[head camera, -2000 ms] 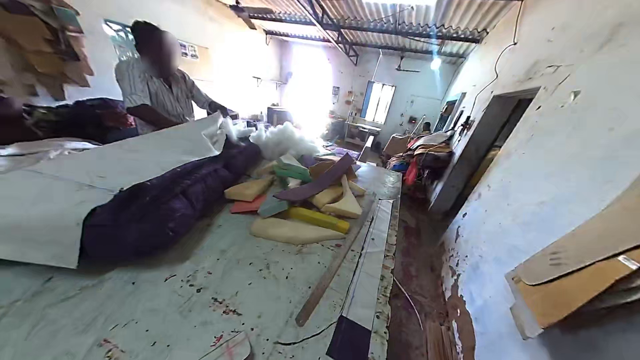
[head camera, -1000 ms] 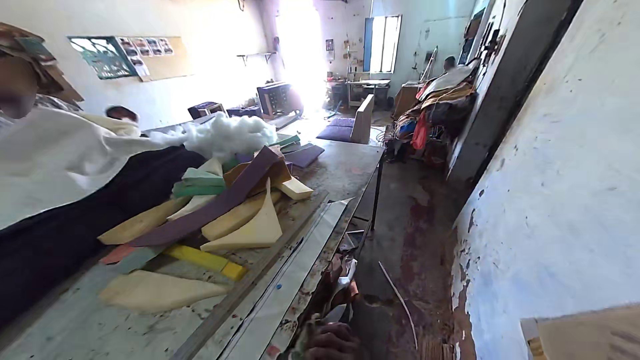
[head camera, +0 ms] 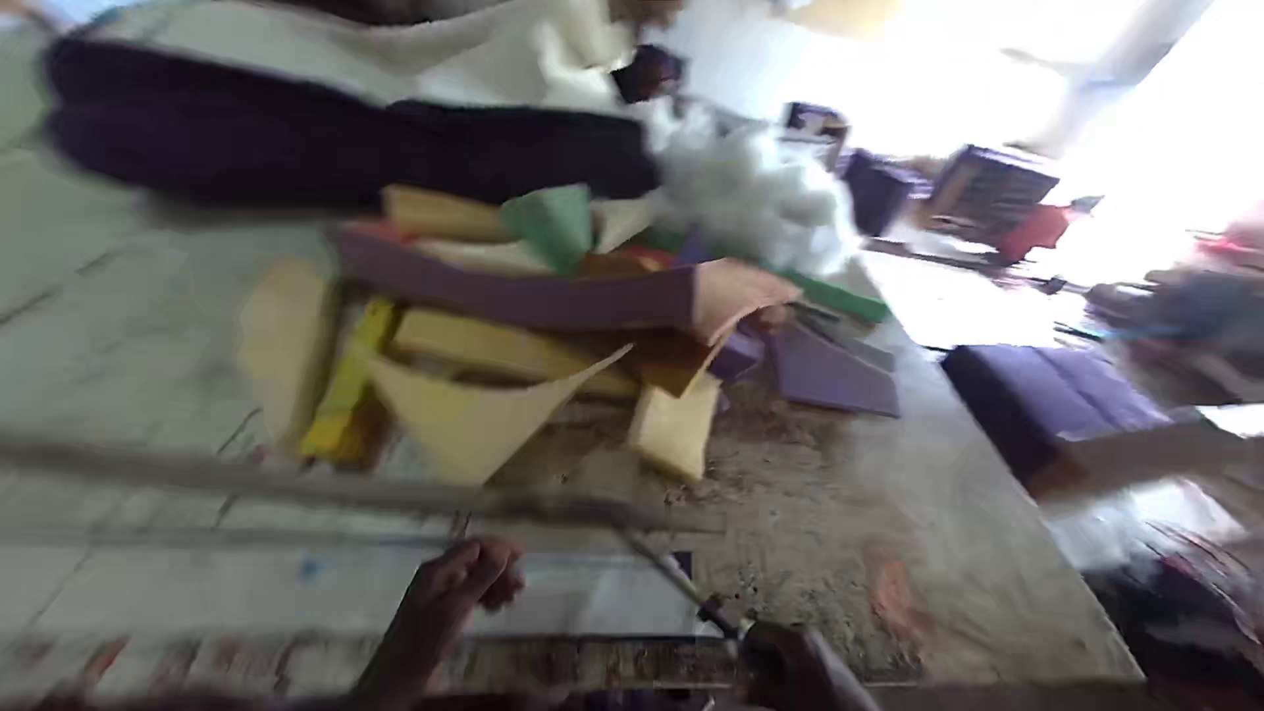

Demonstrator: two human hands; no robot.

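My left hand (head camera: 469, 583), its fingers curled, is over the pale strip (head camera: 326, 578) near the table's front edge; whether it holds anything cannot be told. To its right, my right hand (head camera: 795, 662) grips a thin, rod-like tool (head camera: 681, 583) with a dark part near the hand. The tool points up and left toward a long dark-ended bar (head camera: 247, 479) lying across the table. Beyond the bar lies a pile of foam offcuts: a long purple strip (head camera: 523, 296), a yellow piece (head camera: 346, 390) and a cream curved piece (head camera: 474, 415). The view is blurred.
White fibre stuffing (head camera: 750, 188) lies behind the foam, beside a long dark padded fabric piece (head camera: 326, 148). A person's dark head (head camera: 647, 74) shows at the far side. A purple upholstered piece (head camera: 1066, 395) stands beyond the table's right edge (head camera: 997, 494).
Both my hands are now over the table's front edge; one second ago a hand was low beside the edge. The rod-like tool now shows in my right hand. The view has swung round strongly.
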